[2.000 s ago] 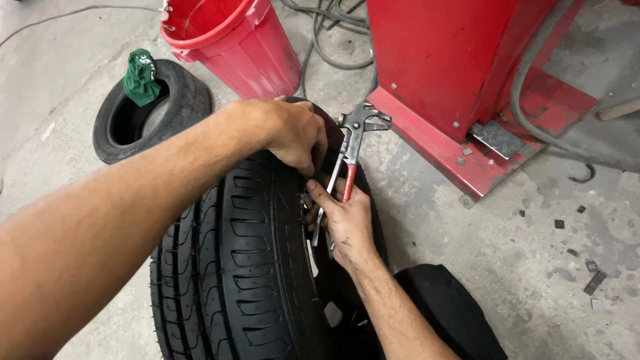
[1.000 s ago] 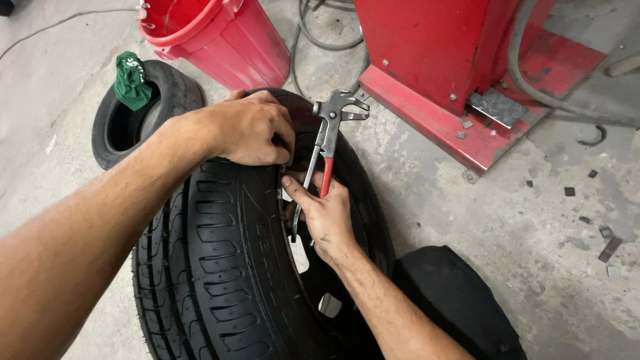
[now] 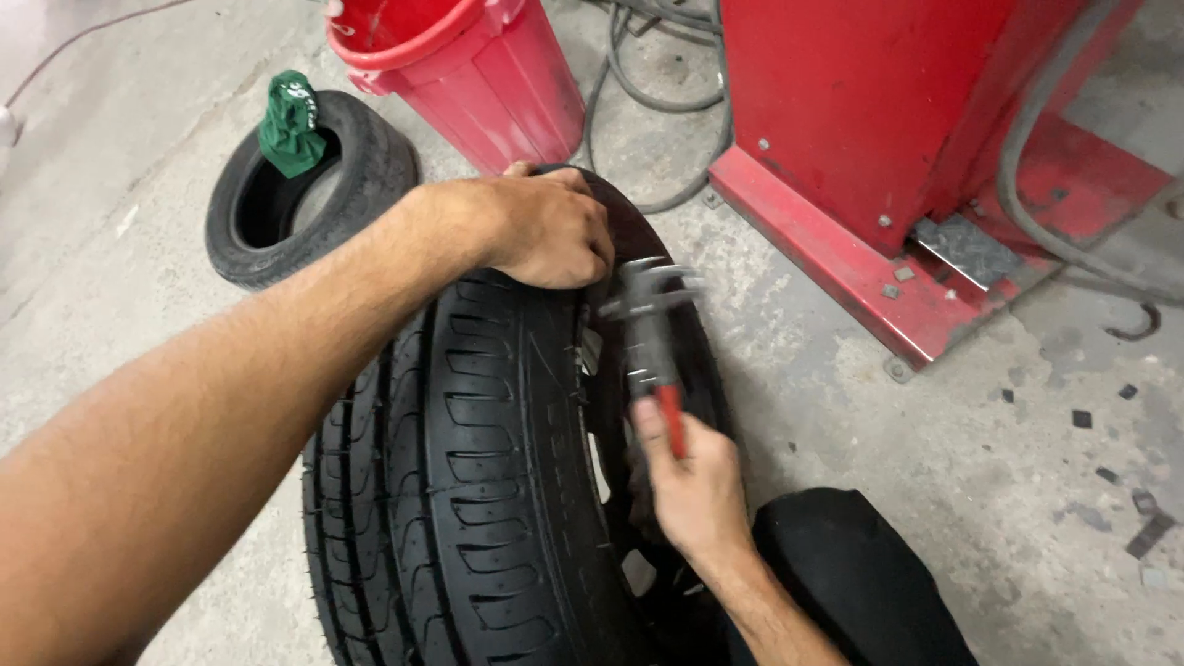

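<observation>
A black tire (image 3: pixel 490 444) mounted on a wheel rim stands upright on the floor. My left hand (image 3: pixel 555 227) rests on the top of the tire near its sidewall, with the fingers bent over and the fingertips hidden. My right hand (image 3: pixel 694 472) grips the red handle of a wheel-weight hammer-plier tool (image 3: pixel 652 324), whose metal head points up and is blurred. The tool is in front of the wheel's open face, just right of and below my left hand. Whether the tool touches the wheel cannot be told.
A second tire (image 3: pixel 370 148) lies on the concrete at the left, with a green cloth (image 3: pixel 291 125) on it. Behind is a red plastic bin (image 3: pixel 499 92). A red machine base (image 3: pixel 823 250), hoses (image 3: pixel 606 111) and small dark scraps (image 3: pixel 1082 419) are at the right. My knee (image 3: pixel 851 564) is beside the wheel.
The tool has come away from the rim edge beside my left hand, and my right hand has moved down to its red handle. My left hand stays at the top of the tire.
</observation>
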